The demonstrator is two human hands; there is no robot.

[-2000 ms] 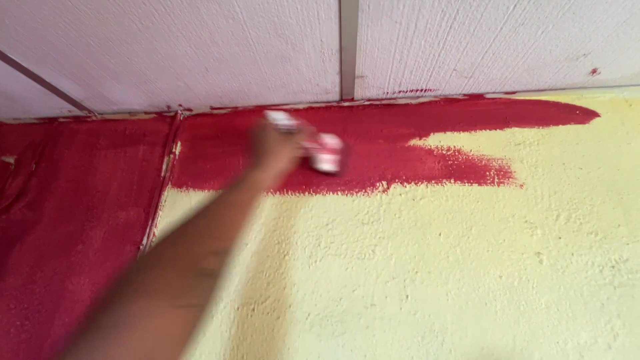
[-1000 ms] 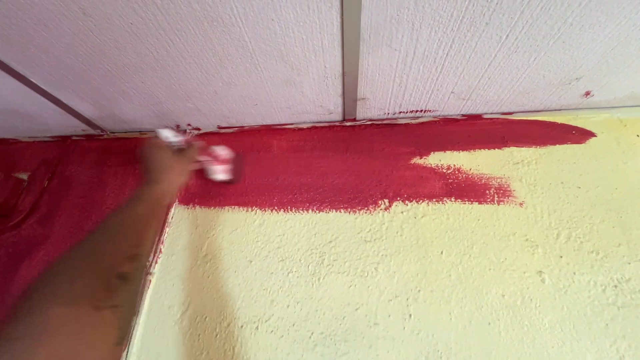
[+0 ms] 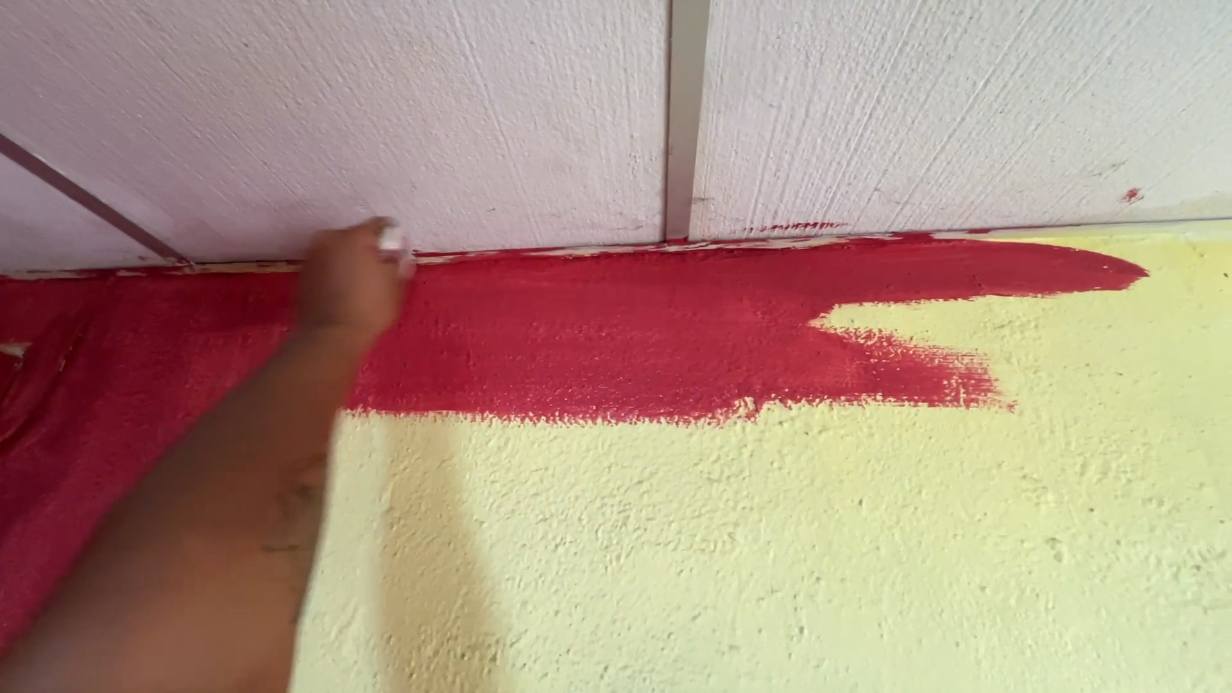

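My left hand (image 3: 351,274) is raised to the top of the wall, just under the ceiling, and closed around a paintbrush. Only a small white part of the paintbrush (image 3: 393,243) shows past the fingers; its head is hidden and the view is blurred there. Beside the hand, a band of red paint (image 3: 597,337) runs along the top of the rough pale yellow wall (image 3: 770,539). Its right end splits into two ragged tongues, with yellow between them. My right hand is out of view.
A white textured ceiling (image 3: 481,115) meets the wall, with red smears along the joint. Narrow strips (image 3: 686,115) divide its panels. At the left, another wall surface (image 3: 115,404) is painted red, behind my forearm. A small red spot (image 3: 1132,195) marks the ceiling at the right.
My left hand first moved left along the red band with the paintbrush, then a little back to the right and up against the ceiling line. The paintbrush's head, visible earlier, is now hidden.
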